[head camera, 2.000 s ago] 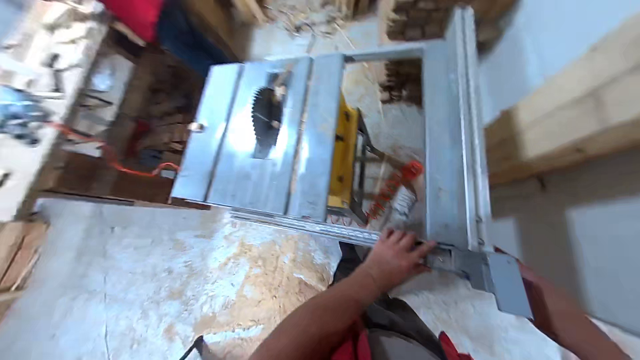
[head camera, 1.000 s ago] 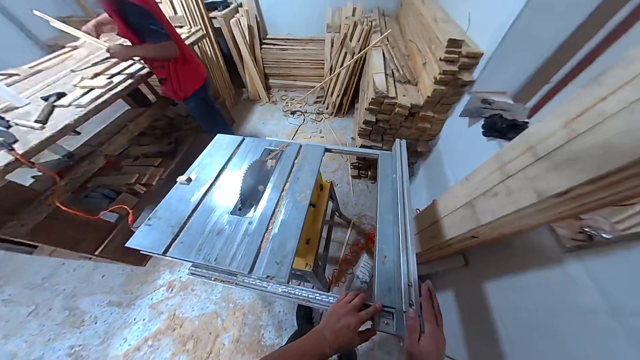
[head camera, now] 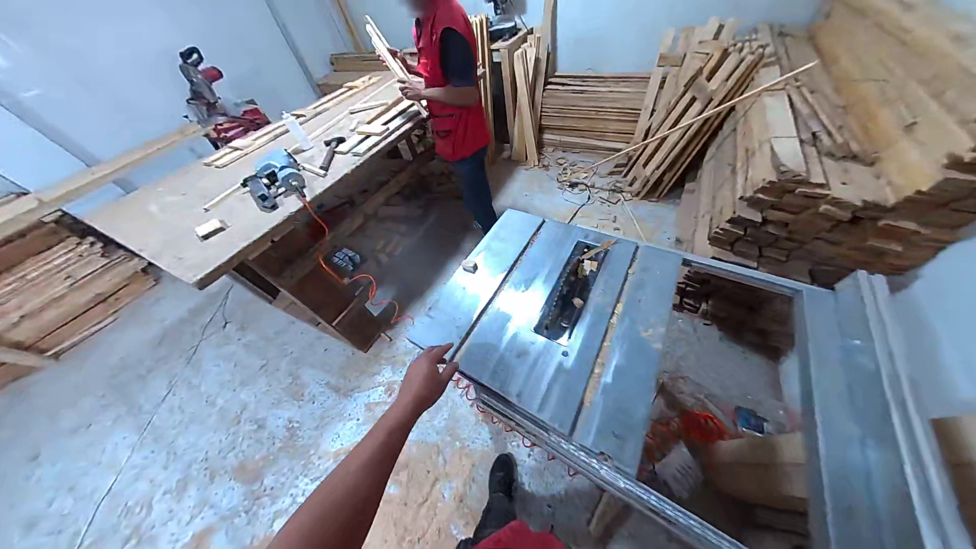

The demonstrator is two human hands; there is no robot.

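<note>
My left hand [head camera: 428, 377] reaches to the near left corner of the table saw's metal top [head camera: 503, 358], fingers apart and holding nothing; whether it touches the edge I cannot tell. My right hand is out of view. In the saw's top, the long throat opening [head camera: 568, 293] is dark, with wood scraps at its far end and no blade standing clearly above it. A small wood block [head camera: 469, 265] rests on the left part of the top. The rip fence [head camera: 877, 404] lies at the far right, beyond the gap in the extended frame.
A person in a red vest [head camera: 457, 84] holds thin wood strips behind a workbench [head camera: 175, 236]. On the bench are a corded power tool [head camera: 276, 179] and a hammer [head camera: 329, 152]. Lumber stacks [head camera: 801, 198] stand at the back right. An orange air hose [head camera: 328, 259] hangs beside the bench.
Both hands were at the fence's near end; now the left is at the saw's left corner and the right is out of view. The blade stood up before and no longer shows above the top. The view has swung left.
</note>
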